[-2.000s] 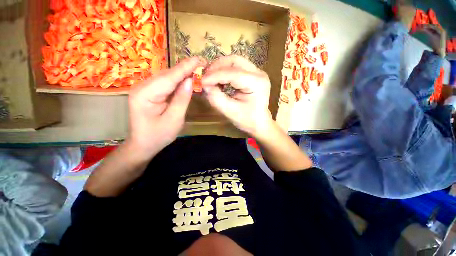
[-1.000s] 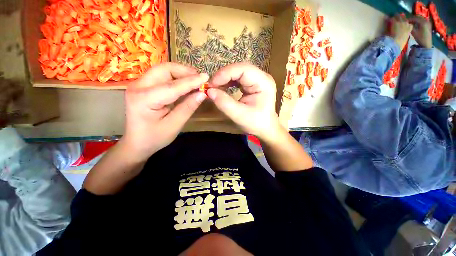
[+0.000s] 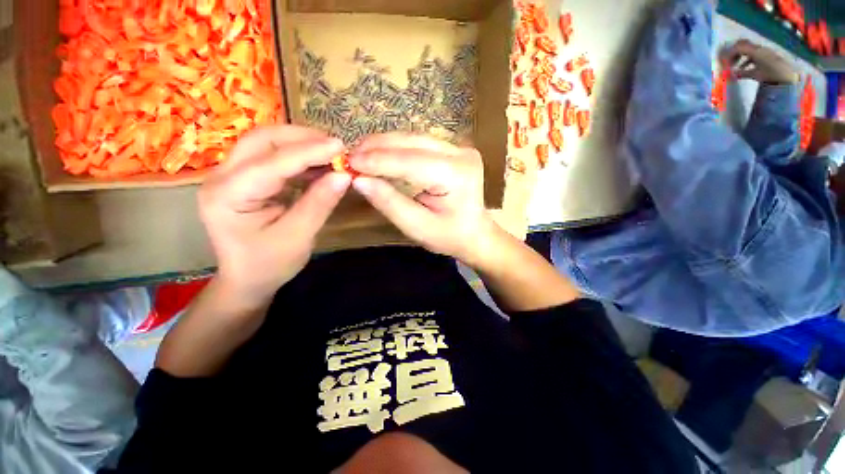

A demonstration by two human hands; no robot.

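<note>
My left hand (image 3: 269, 208) and my right hand (image 3: 422, 190) meet fingertip to fingertip over the near part of the metal-parts box (image 3: 496, 111). Between them they hold a small orange plastic part (image 3: 342, 164), mostly hidden by the fingers. Whether a metal piece is in it cannot be told. Small grey metal parts (image 3: 398, 106) lie scattered in that box. A heap of orange plastic parts (image 3: 167, 88) fills the box to its left.
Orange pieces (image 3: 554, 116) lie spread on the bench right of the metal-parts box. A co-worker in a blue denim jacket (image 3: 713, 176) reaches over the bench at right. Another brown box (image 3: 56, 218) stands at far left, with a grey sleeve (image 3: 56, 370) below it.
The view has shifted a little, so boxes and hands show further left. My hands still hold the orange part. The co-worker's near arm has moved and one hand is no longer visible.
</note>
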